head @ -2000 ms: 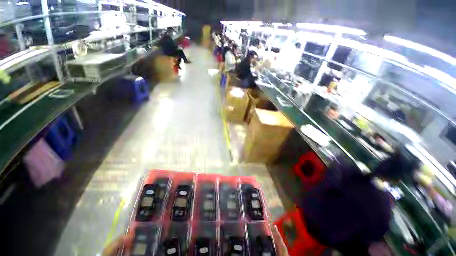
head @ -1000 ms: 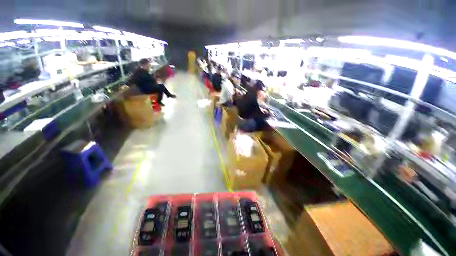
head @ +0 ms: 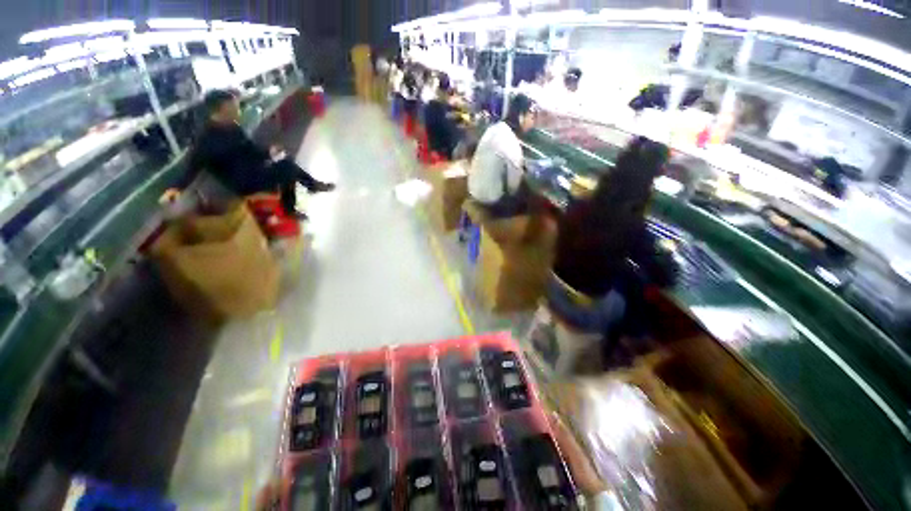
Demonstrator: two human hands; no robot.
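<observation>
A red plastic parts tray [head: 392, 407] is held level low in front of me, cut off by the bottom edge. Its divided pockets hold several black handheld electronic units [head: 372, 404] with small pale windows. My right hand [head: 589, 483] shows blurred at the tray's lower right side, with fingers along its edge. My left hand [head: 268, 495] is only a small blurred sliver at the tray's lower left edge, mostly out of the picture.
An aisle [head: 365, 259] with yellow lines runs ahead. A seated person [head: 238, 155] faces it on the left beside an open carton [head: 222, 261]. Seated people line the right bench. An open carton with shiny plastic [head: 639, 424] stands close at right. A blue stool [head: 115, 496] is at lower left.
The view has moved forward along the aisle with the tray. The seated people and cartons are nearer, and the open carton with shiny plastic is now close on the right.
</observation>
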